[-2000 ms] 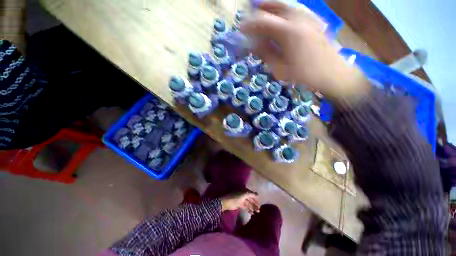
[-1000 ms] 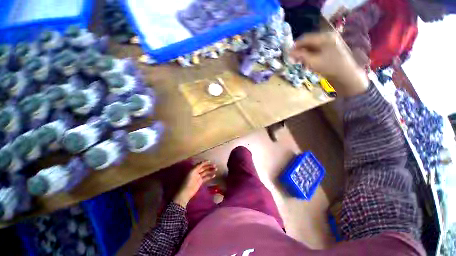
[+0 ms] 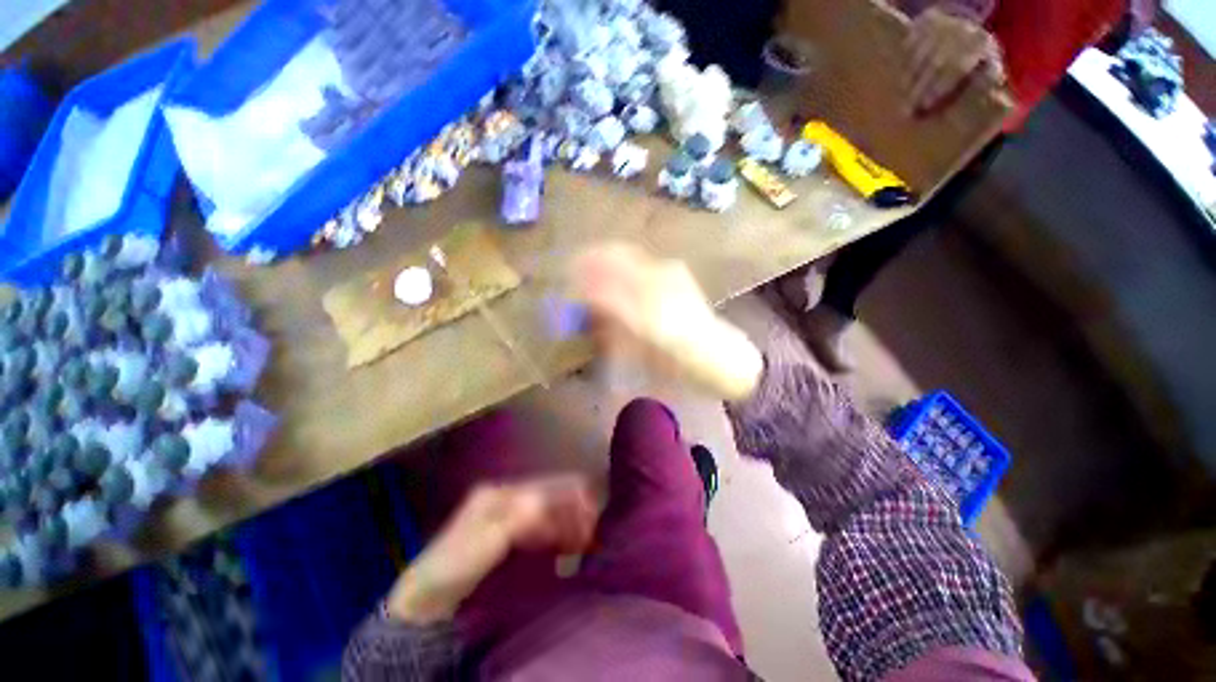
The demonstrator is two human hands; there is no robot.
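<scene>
My right hand (image 3: 654, 313) is blurred over the table's front edge, with a purple base part (image 3: 563, 316) at its fingertips. My left hand (image 3: 514, 526) is blurred above my lap, fingers bent; whether it holds anything is unclear. Another purple base part (image 3: 523, 191) is on the table beside the heap of whitish-grey upper parts (image 3: 600, 80). A white glue blob (image 3: 414, 285) sits on the brown glue board (image 3: 360, 320). A thin glue stick (image 3: 510, 340) lies from the board towards the front edge. Assembled figurines (image 3: 107, 386) stand close together at left.
Blue trays (image 3: 340, 157) with white liners are at back left, small cream and orange bits (image 3: 424, 173) along one edge. A yellow-black knife (image 3: 854, 163) and small yellowish box (image 3: 768, 184) lie at right. Another person's hand (image 3: 947, 56) rests near cardboard. A filled blue tray (image 3: 950, 450) is on the floor.
The view has shifted right. My right hand has moved from the upper-part heap towards me and now has a purple part at its fingers. My left hand's fingers are more bent.
</scene>
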